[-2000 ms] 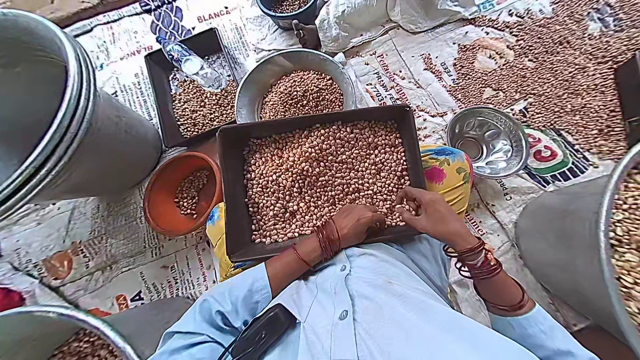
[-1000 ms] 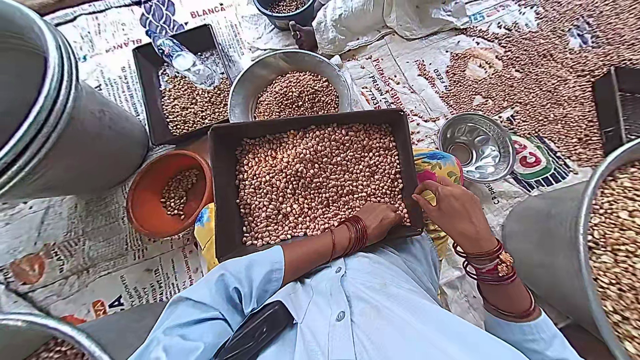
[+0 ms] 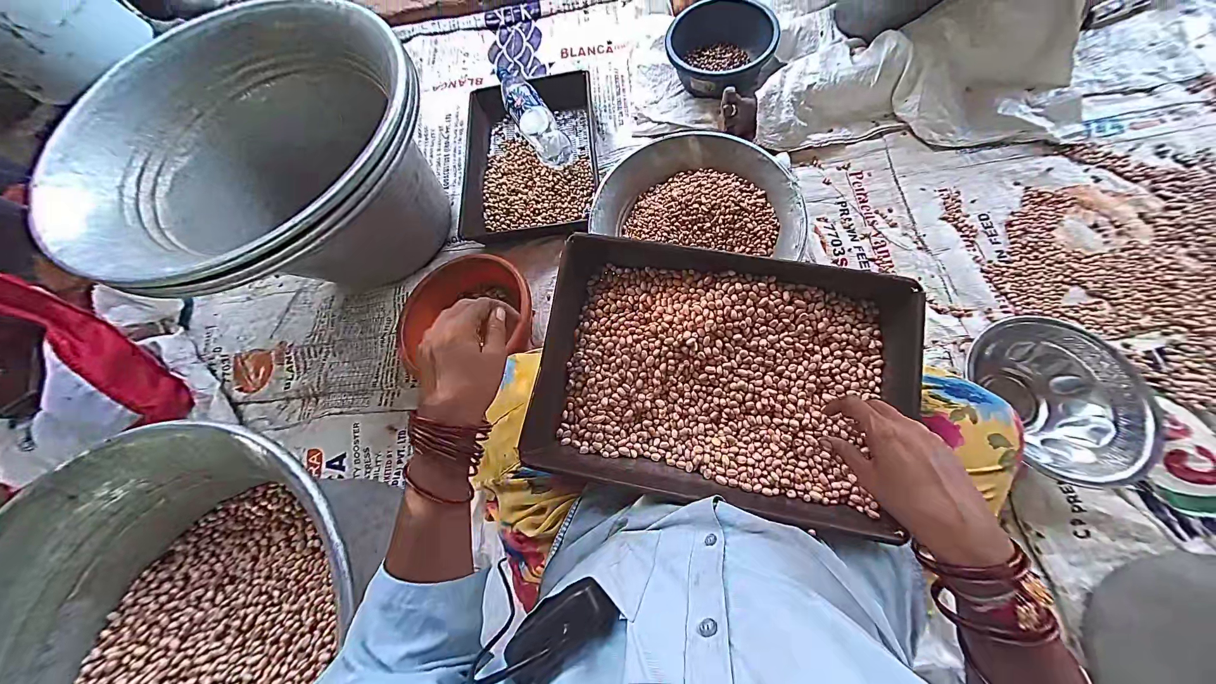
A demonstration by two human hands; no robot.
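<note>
A dark rectangular tray (image 3: 902, 332) full of brown-pink seeds, perhaps peanuts or beans, rests on my lap. My left hand (image 3: 465, 356) hangs over the near rim of an orange bowl (image 3: 415, 313) left of the tray, fingers curled down; whether anything is in them is hidden. My right hand (image 3: 898, 456) lies at the tray's right side, its thumb and fingers apart and touching the seeds (image 3: 712, 370). Red bangles circle both wrists.
Nested metal tubs (image 3: 408, 180) stand at the left, and a metal tub (image 3: 332, 532) of seeds at the lower left. Beyond the tray are a metal basin (image 3: 798, 209), a dark tray (image 3: 591, 114) holding a plastic bottle (image 3: 537, 119), and a dark bowl (image 3: 769, 57). A steel bowl (image 3: 1054, 399) sits right.
My left hand has moved left from the tray's near edge to the orange bowl. My right hand has gone from the tray's near right corner onto the seeds. The view has shifted left.
</note>
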